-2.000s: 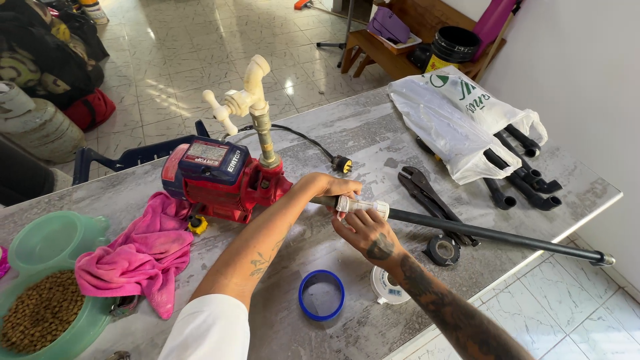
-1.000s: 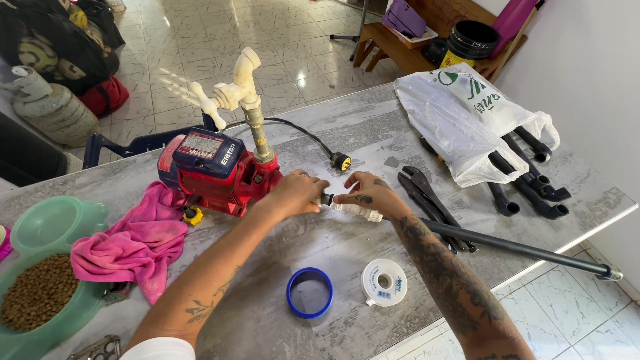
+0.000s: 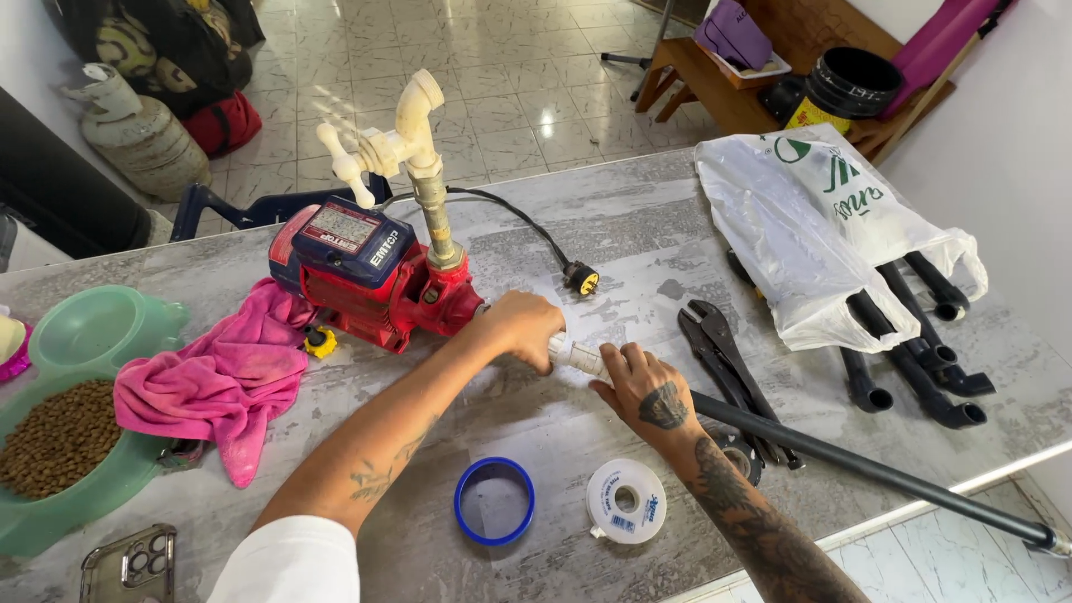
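Observation:
A red and blue electric water pump (image 3: 368,272) stands on the table, with a cream plastic valve and elbow (image 3: 402,142) on its upright metal pipe. Just right of the pump's front port, my left hand (image 3: 523,328) is closed around a white fitting, its grip partly hidden by the fingers. My right hand (image 3: 649,385) holds the white plastic coupling (image 3: 582,358) beside it, from which a long black pipe (image 3: 871,461) runs to the lower right. Below my hands lie a blue-rimmed ring (image 3: 494,501) and a roll of white PTFE seal tape (image 3: 626,501).
Locking pliers (image 3: 737,377) and black tape (image 3: 737,459) lie right of my hands, near a plastic bag (image 3: 804,234) of black pipe elbows. The pump's plug (image 3: 580,277) rests behind. Leftward are a pink cloth (image 3: 226,368), a green pet bowl (image 3: 75,486) and a phone (image 3: 130,565).
Both hands have shifted along the white fittings: my left hand is near the pump, and my right hand has gone from beside it to farther right on the coupling.

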